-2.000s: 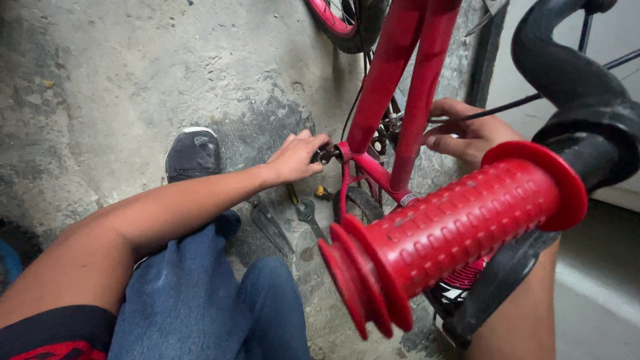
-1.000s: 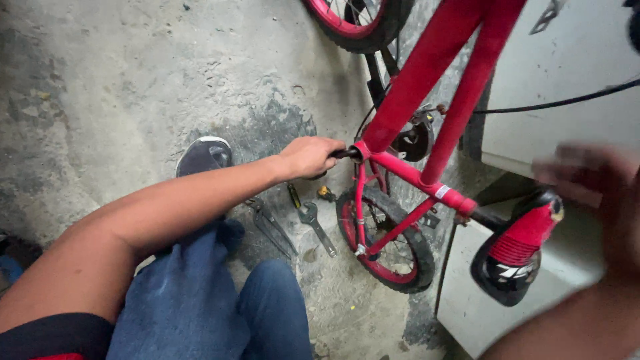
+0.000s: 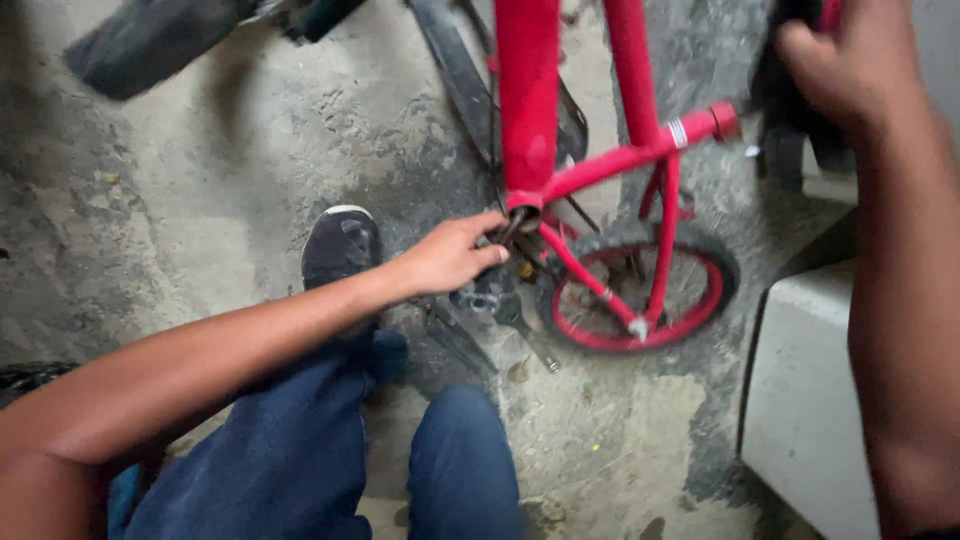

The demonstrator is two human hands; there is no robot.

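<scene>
The red bicycle frame (image 3: 529,97) stands in front of me, its open bottom bracket shell (image 3: 523,210) facing me. My left hand (image 3: 457,251) pinches a dark metal crank arm (image 3: 516,225) at the mouth of that shell. Toward the upper right, my right hand (image 3: 851,71) is closed around the bicycle's black saddle (image 3: 787,90), which has pink on it; blur hides its fingertips. The seat tube's open end (image 3: 724,120) points toward the saddle, apart from it. Below the shell lies the rear wheel (image 3: 712,292) with its red rim.
An adjustable wrench (image 3: 532,341) and pliers (image 3: 457,337) lie on the concrete floor beside my shoe (image 3: 341,244). A pale box-like block (image 3: 806,390) stands at the right. A dark tyre-like object (image 3: 165,45) is at the upper left.
The saddle end was joined to the frame's seat tube one second ago; now it is apart, in my right hand. My left hand has stayed at the bottom bracket. The view has shifted.
</scene>
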